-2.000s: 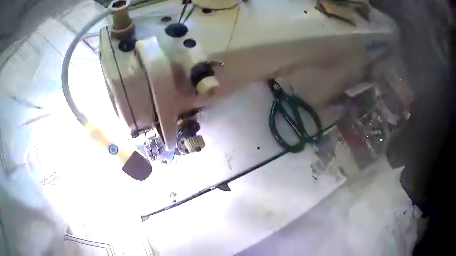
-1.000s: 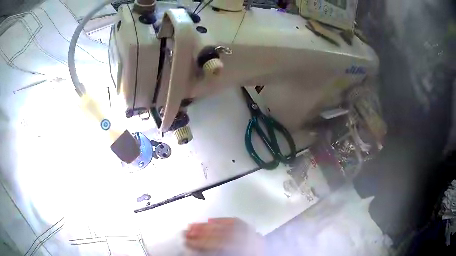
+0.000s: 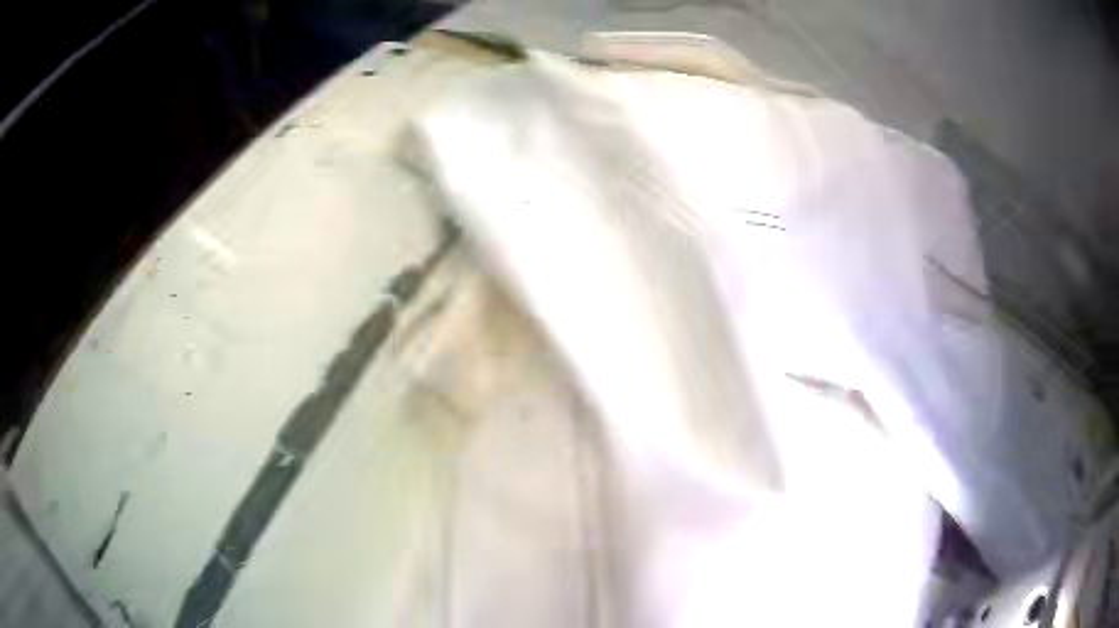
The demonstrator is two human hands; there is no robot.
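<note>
A heavy white garment piece [image 3: 614,282] is blurred and raised in folds across the middle of the view, with thin dark lines on some of its cloth. My left hand [image 3: 472,344] is strongly blurred at the left edge of this cloth and appears closed on it; the fingers are not distinct. Its pale sleeve runs down to the bottom edge. My right hand is not in view. A small part of the sewing machine [image 3: 1037,607] shows at the bottom right corner.
The pale table top [image 3: 221,356] curves along the left, with a dark grey strip [image 3: 288,448] running diagonally across it. More white cloth [image 3: 859,233] lies to the right. A brown flat piece [image 3: 472,47] is at the far edge. The upper left is dark.
The view has swung from the machine to the table and cloth on its left. The scissors and lamp are out of view. The hand earlier at the bottom edge is no longer seen there.
</note>
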